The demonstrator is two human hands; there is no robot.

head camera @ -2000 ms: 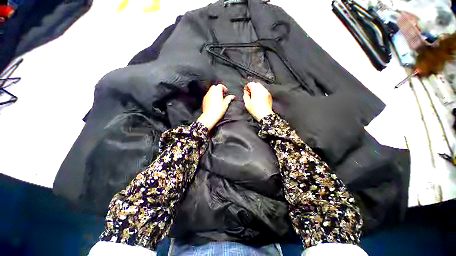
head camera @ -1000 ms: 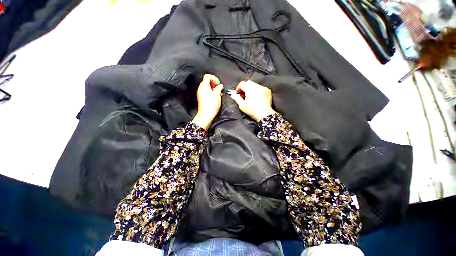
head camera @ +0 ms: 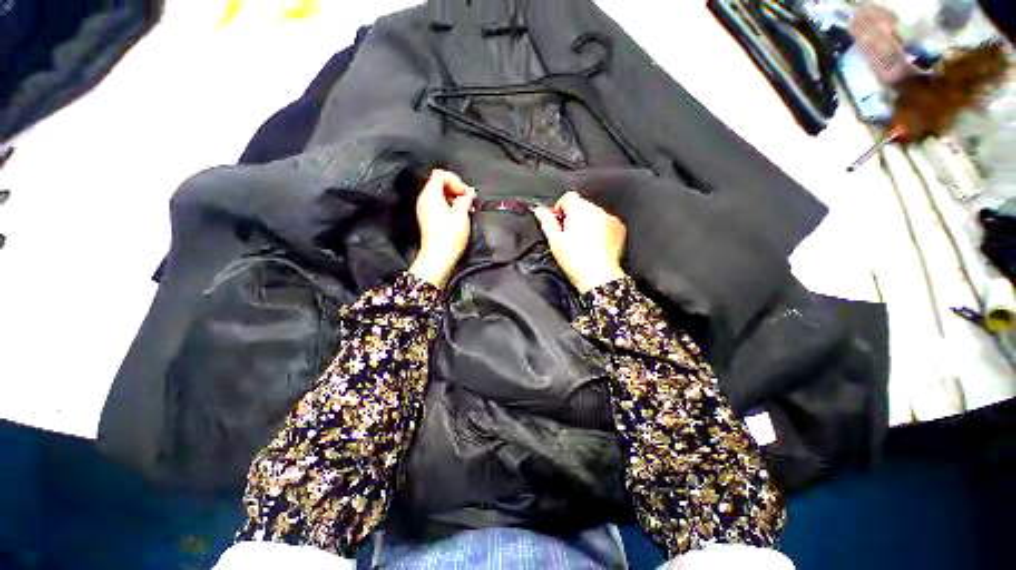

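Note:
A dark coat (head camera: 713,262) lies spread before me, its shiny black lining (head camera: 507,323) showing in the middle. My left hand (head camera: 446,228) pinches the coat's edge left of centre. My right hand (head camera: 583,236) pinches the same edge a little to the right. A short strip of the edge with a faint reddish mark shows between my fingertips. I cannot tell whether a tool is in my right palm. A black hanger (head camera: 535,100) lies on the coat just beyond my hands. A small white label (head camera: 761,429) shows at the lower right.
The coat lies on a white table (head camera: 67,323). Dark cloth (head camera: 67,67) is at the far left. Black hangers (head camera: 785,56), a brown feathery duster (head camera: 947,98) and plastic clutter lie at the upper right. A yellow-and-black item (head camera: 995,312) is at the right edge.
My hands have moved apart, with a strip of edge now showing between them. Metal tips seen at my right fingers one second ago are no longer clear. The white label has come into view.

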